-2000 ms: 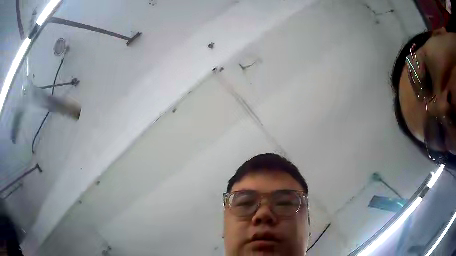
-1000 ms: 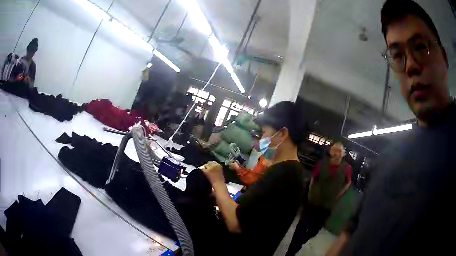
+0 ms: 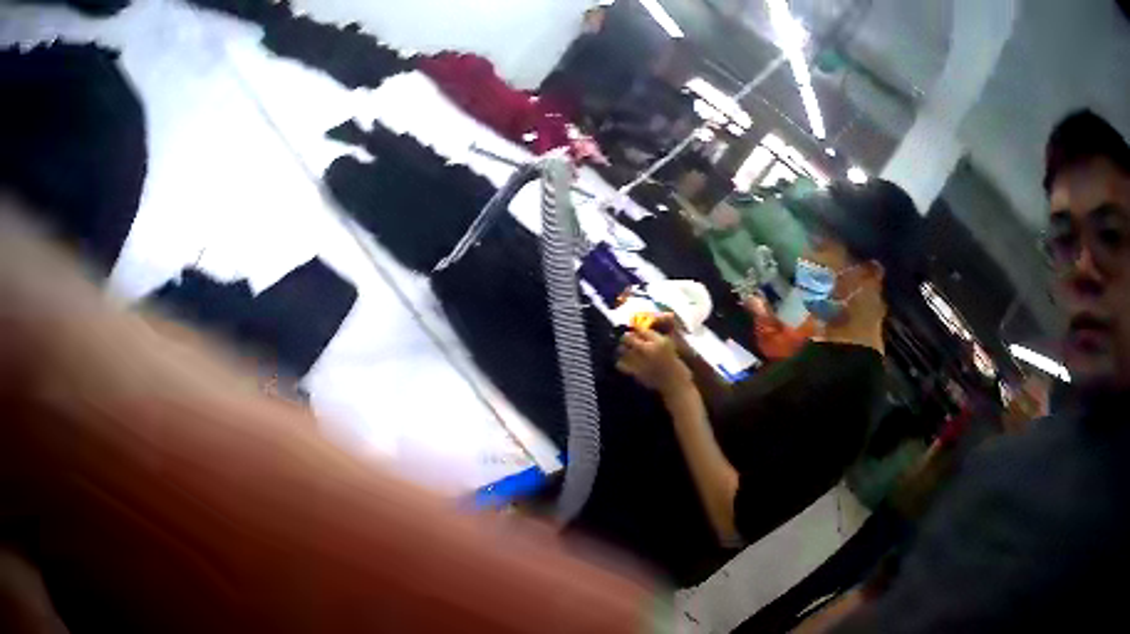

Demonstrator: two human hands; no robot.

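No hand of mine can be made out. A blurred bare forearm (image 3: 310, 495) crosses the lower left very close to the camera; whose it is, I cannot tell. Behind it, black cloth (image 3: 304, 310) lies on the white table (image 3: 397, 427). A dark rounded shape (image 3: 62, 155) stands at the left edge. Beyond the table's seam lies a long black garment (image 3: 409, 192). A grey ribbed hose (image 3: 570, 334) arches down beside it. A small blue-purple trimmer box (image 3: 607, 275) sits behind the hose.
A masked person in black (image 3: 805, 409) works by the trimmer, hands raised on something orange. A person with glasses (image 3: 1016, 495) stands at the right. Dark red cloth (image 3: 483, 99) lies at the back. Blue tape (image 3: 514, 487) marks the table edge.
The view has swung from the ceiling down to the tables and people. Since one second ago, the hose and masked person have shifted right in the picture, and the blurred forearm has appeared.
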